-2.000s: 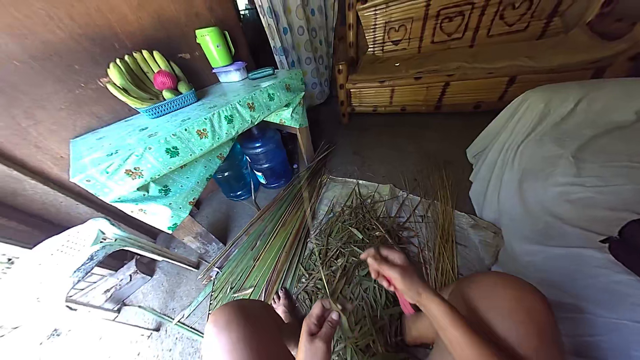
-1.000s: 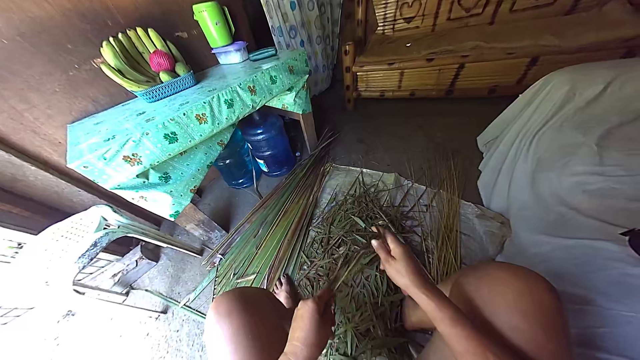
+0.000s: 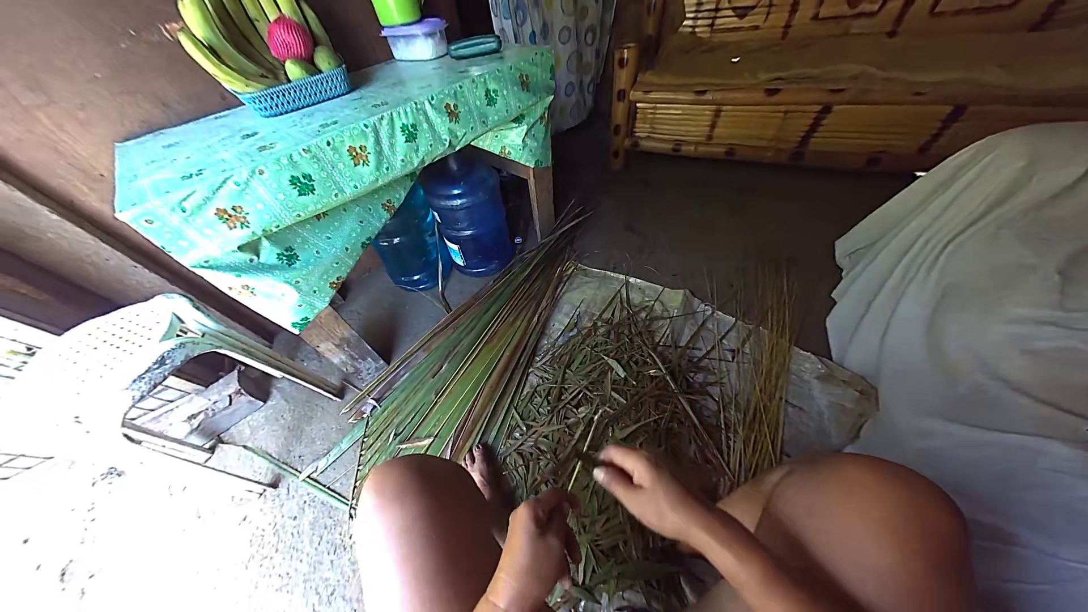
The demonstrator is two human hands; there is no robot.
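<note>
My left hand point(image 3: 537, 540) is closed around the end of a thin palm leaf strip point(image 3: 586, 442), low in the middle of the view. Just up and to the right, my right hand point(image 3: 642, 484) has its fingers bent close to the same strip; whether it grips it or a tool is too blurred to tell. Under both hands lies a heap of short leaf scraps point(image 3: 612, 382) on a pale sack sheet point(image 3: 820, 395). Long green and brown palm leaflets point(image 3: 467, 365) fan out to the left. A bundle of thin yellowish midribs point(image 3: 765, 382) lies to the right.
A table with a green patterned cloth point(image 3: 340, 161) stands at upper left, holding a blue basket point(image 3: 297, 93) of bananas. Blue water jugs point(image 3: 467, 212) stand beneath it. A plastic chair point(image 3: 110, 348) is at left, a bamboo bench point(image 3: 790, 127) behind, and a cloth-covered piece point(image 3: 969, 297) at right.
My right hand, farther from the left hand two seconds ago, is now close to it. A pink-red handle seen in the right hand at first is not visible now. The view has tilted down slightly.
</note>
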